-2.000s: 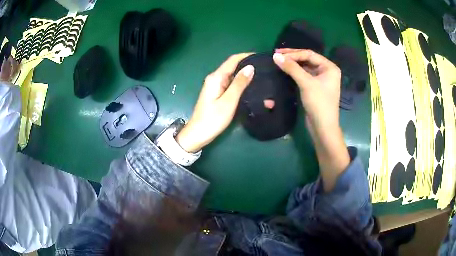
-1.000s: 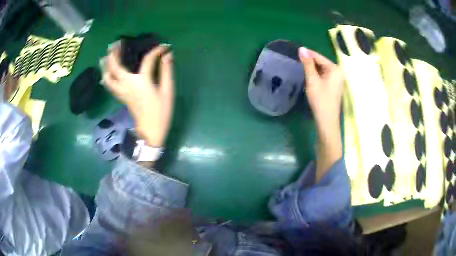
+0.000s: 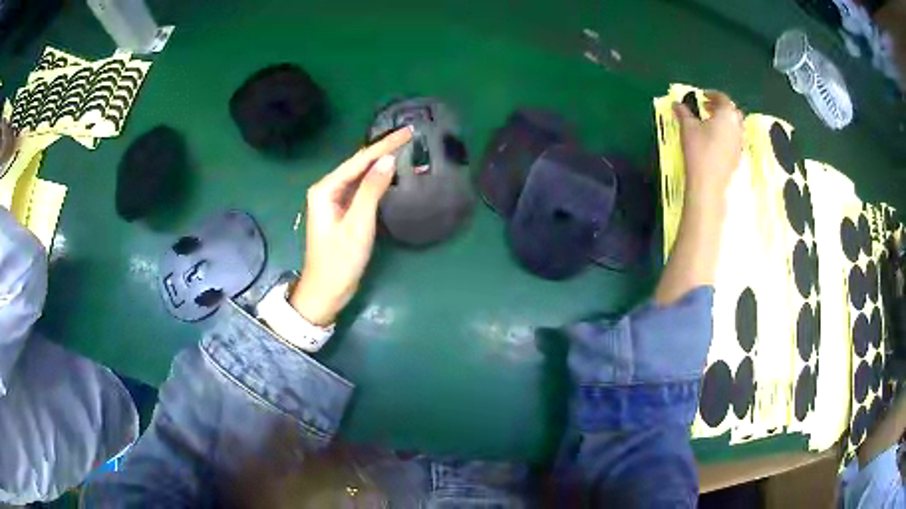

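My left hand [image 3: 343,214] is at the centre-left, its thumb and fingertips gripping the left part of an oval plastic base plate [image 3: 427,204], which shows slots and dark patches on its face. My right hand [image 3: 710,144] is at the top of the nearest release liner sheet [image 3: 770,258], its fingertips at a black oval adhesive pad [image 3: 689,103]; whether the pad is lifted cannot be told. Several dark oval plates [image 3: 564,214] lie overlapping between the hands.
A grey-violet plate [image 3: 230,260] lies at left, with two dark pieces [image 3: 151,174] [image 3: 278,107] above it. A curved-sticker sheet [image 3: 79,94] is at far left beside a person's pale sleeve [image 3: 20,298]. A clear item [image 3: 813,80] lies upper right; a cardboard box [image 3: 770,472] is lower right.
My left hand has moved right from the dark piece at upper left and now holds a plate. My right hand has left the plate heap and moved up and right to the liner sheet.
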